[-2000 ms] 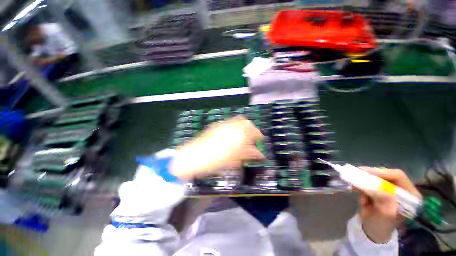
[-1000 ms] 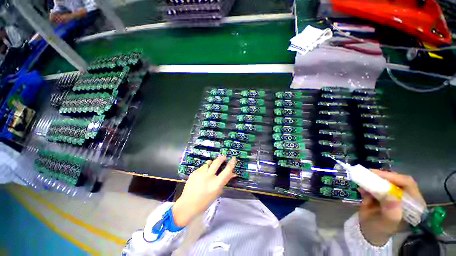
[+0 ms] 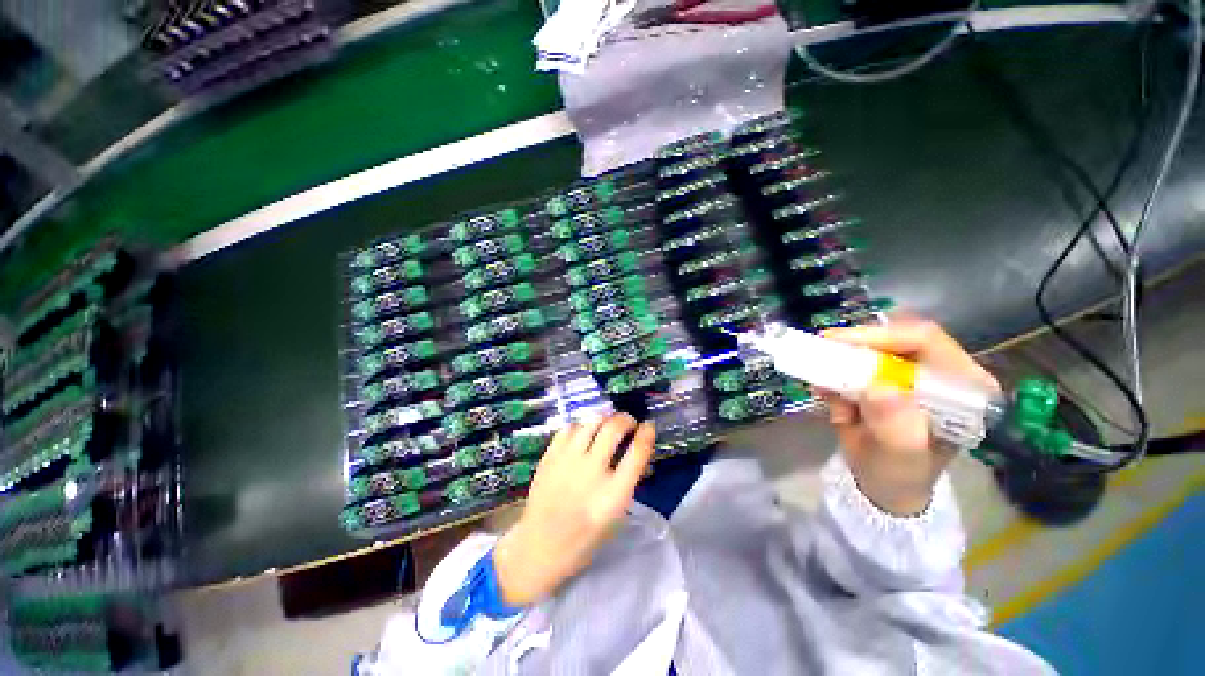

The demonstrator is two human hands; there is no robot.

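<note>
My right hand [image 3: 903, 416] holds the white dispensing syringe [image 3: 846, 367] with its yellow band. Its thin tip points left over the fourth column of circuit boards [image 3: 611, 330] in the clear blister tray [image 3: 562, 386]. The green syringe adapter [image 3: 1040, 403] is at its rear. My left hand [image 3: 579, 495], with a blue wrist strap [image 3: 482, 594], rests at the tray's front edge below the third column, fingers forward. Its fingertips touch or hover over the tray; I cannot tell whether they hold a board. Boards in the left three columns lie flat; most in the right two look dark and edge-on.
Stacked trays of boards [image 3: 53, 436] stand at the left. A grey sheet [image 3: 681, 86] with white folded cloth [image 3: 575, 33] lies behind the tray. The green conveyor [image 3: 397, 99] runs beyond a pale rail. Black cables [image 3: 1057, 264] and a clear-grey hose [image 3: 1134, 304] hang at the right.
The view has turned and shifted, so the tray appears tilted and the left stack nearer the edge. My left hand has moved right along the tray front, from the second column to the third. The syringe stays in my right hand.
</note>
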